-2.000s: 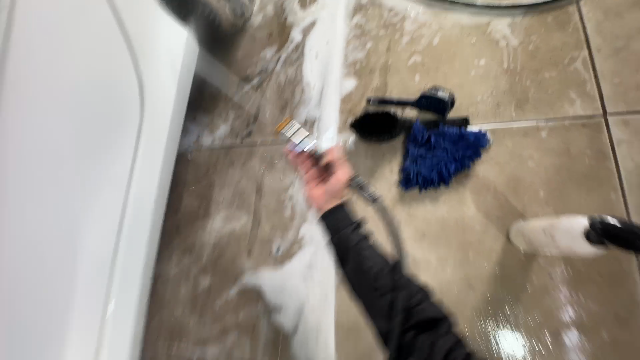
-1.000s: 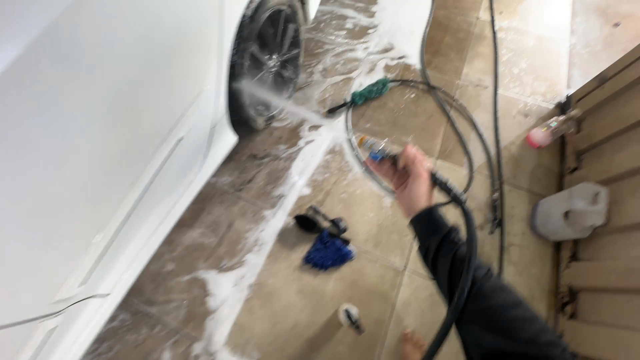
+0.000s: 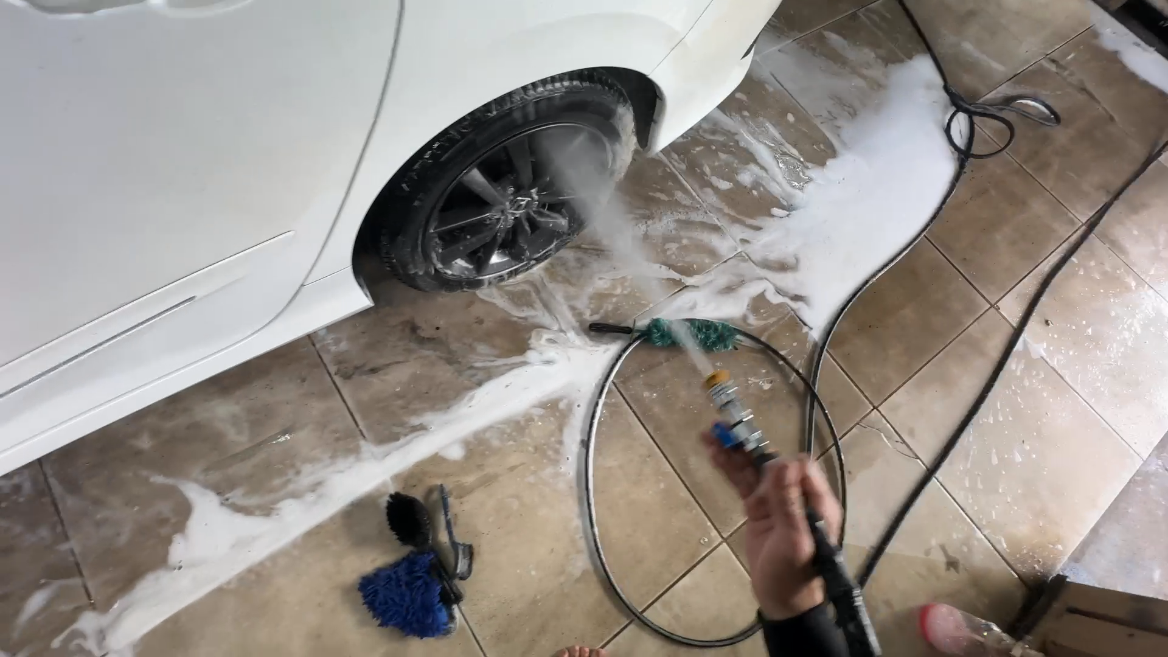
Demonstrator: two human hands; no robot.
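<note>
My right hand [image 3: 783, 534], in a black sleeve, grips a spray gun [image 3: 735, 411] with a metal nozzle and a blue part. A black hose trails below the hand. A jet of water runs from the yellow tip up and left onto the black alloy wheel [image 3: 520, 205] of a white car [image 3: 210, 137]. Suds and wet streaks cover parts of the tyre and rim. My left hand is outside the view.
White foam [image 3: 876, 192] spreads over the brown floor tiles. A green wheel brush [image 3: 691, 334] lies beside a looped black hose [image 3: 591, 474]. Lower left are a blue wash mitt [image 3: 406, 593] and a black brush [image 3: 408, 518]. A clear bottle [image 3: 967, 631] lies lower right, near a wooden edge.
The view has swung from the car's side and the floor to the wheel. The jet now lands on the wheel's upper right. My right hand still holds the spray gun.
</note>
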